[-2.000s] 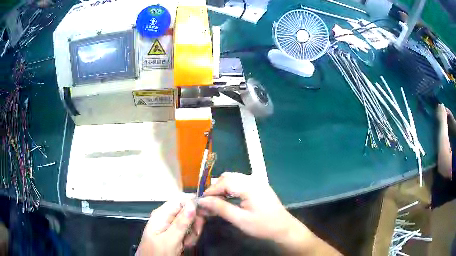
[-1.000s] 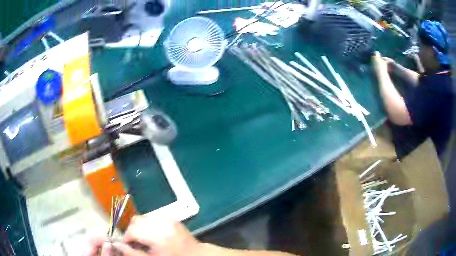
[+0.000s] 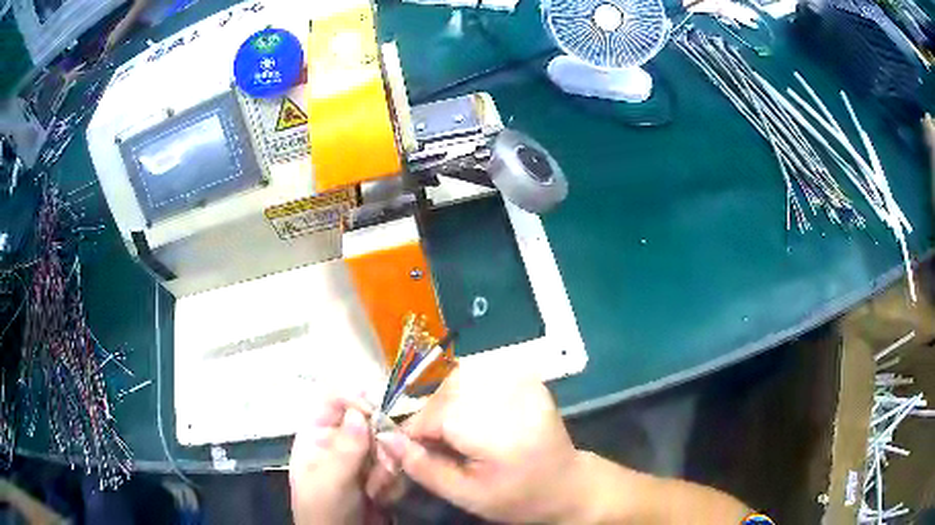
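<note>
A wire bundle (image 3: 405, 371) with several coloured strands fans upward in front of the lower orange block of the taping machine (image 3: 241, 256). My left hand (image 3: 338, 461) and my right hand (image 3: 492, 441) pinch its lower part together at the front edge of the base plate. The fingertips touch; the wires below them are hidden. The orange guard (image 3: 354, 97) has a gap between its upper and lower blocks, with no wire seen in it. The tape roll (image 3: 528, 171) sits on its arm right of the guard.
A loose wire pile (image 3: 67, 338) lies left of the machine. A desk fan (image 3: 605, 31) stands behind right. Taped bundles (image 3: 764, 128) and white tubes (image 3: 856, 154) lie at the right. A carton (image 3: 846, 410) with white sticks is below the curved bench edge. Part of a person's hand shows at the far right.
The view swung right, then back to the machine, which now appears tilted. Both hands still hold the bundle; its strands are more fanned out than two seconds ago.
</note>
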